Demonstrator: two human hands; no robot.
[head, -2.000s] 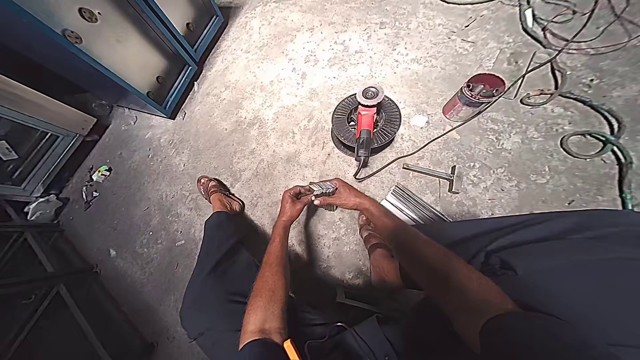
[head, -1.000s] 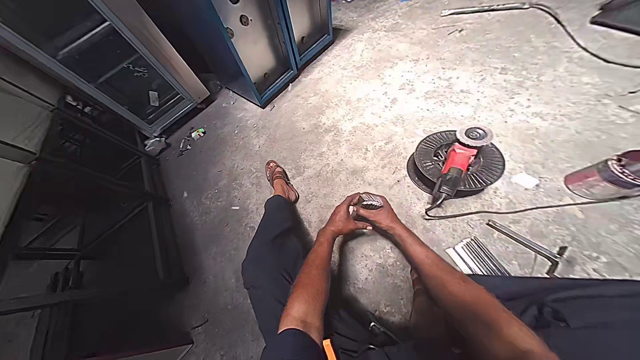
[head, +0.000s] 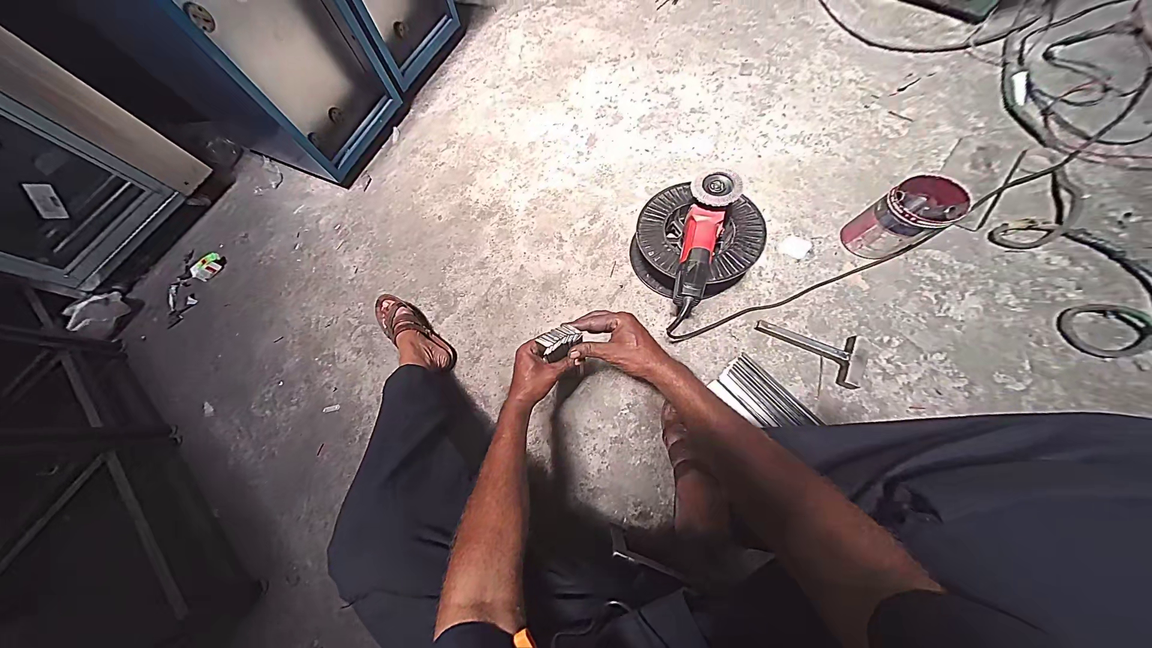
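Observation:
Between my two hands is a small bundle of metal pieces (head: 560,340), its striped, light grey ends facing up. My left hand (head: 537,371) grips its left and lower side. Thumb and fingers of my right hand (head: 623,344) close on its right side. Beyond them, a red and black angle grinder (head: 699,238) with a round disc lies on a black spool (head: 657,220). To the right of my hands, a stack of metal strips (head: 763,392) rests on the floor, partly hidden by my right forearm. A T-shaped metal piece (head: 810,349) lies just past it.
A dark red can (head: 886,225) stands right of the spool, with the grinder's cord (head: 810,290) running past it. Tangled cables (head: 1062,108) lie at the upper right. Blue-framed cabinets (head: 360,135) stand at the upper left, a dark metal frame (head: 99,450) at the left.
The view swung left and then back right. Both hands stay together on the bundle throughout; in the frame of now my right hand's fingers are spread more widely along its side.

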